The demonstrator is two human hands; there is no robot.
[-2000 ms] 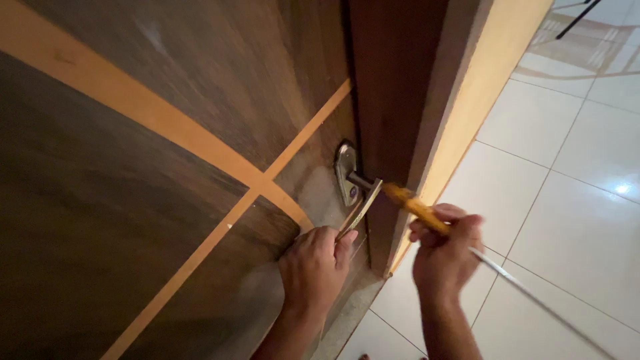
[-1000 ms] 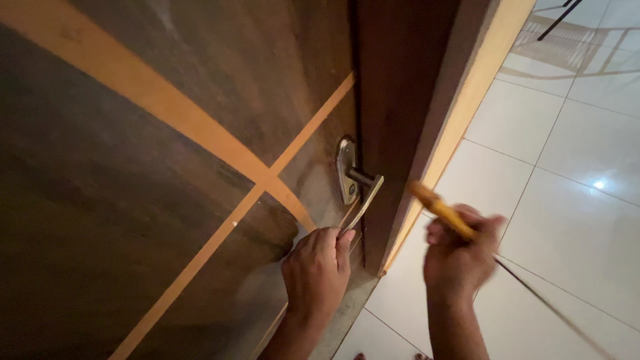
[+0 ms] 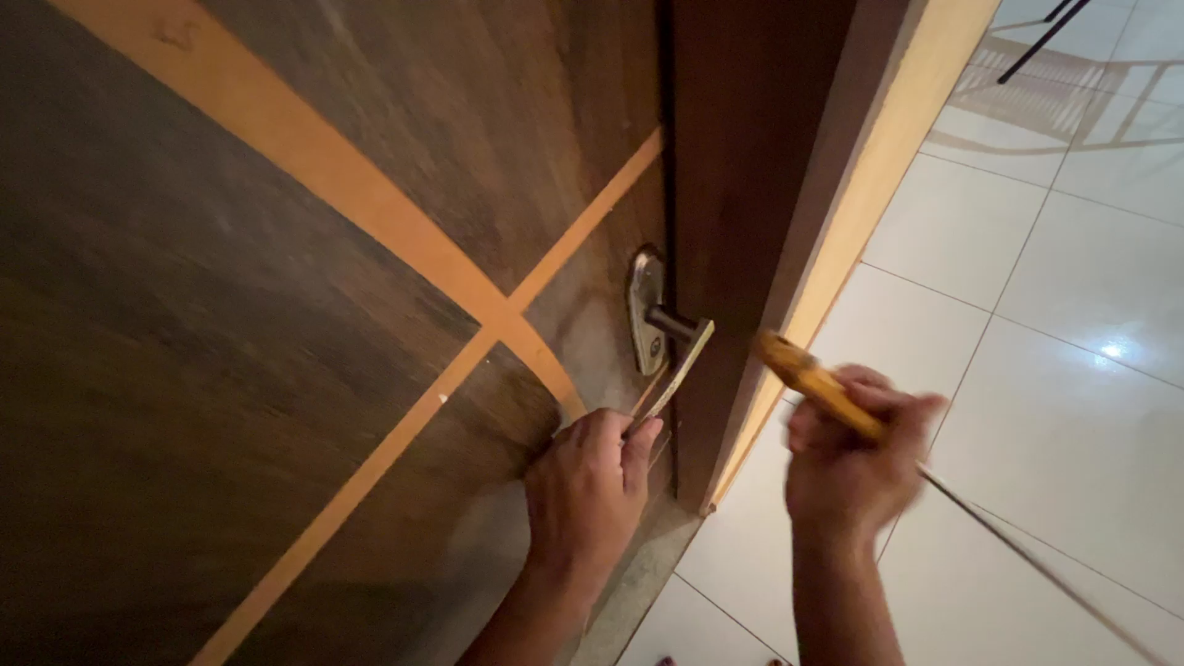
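Note:
A metal lever door handle (image 3: 683,365) stands out from its oval-ended plate (image 3: 647,310) near the edge of a dark wooden door (image 3: 277,388) with orange-tan strips. My left hand (image 3: 589,486) grips the free end of the lever. In my right hand (image 3: 856,453) is a screwdriver (image 3: 819,384), held by its amber handle; the handle's butt points toward the lever, apart from it. The long thin shaft runs down to the lower right, and its tip is out of view. A keyhole shows low on the handle plate.
The dark door frame (image 3: 749,185) with a pale edge (image 3: 860,185) runs beside the door. Beyond it lies a floor of white tiles (image 3: 962,231), with a rack-like shadow and a thin black leg (image 3: 1045,39) at the upper right. Toes show at the bottom edge.
Two seconds ago the butt of the screwdriver handle was at the lever; now it is away to the right, with my right hand. My left hand has stayed on the lever.

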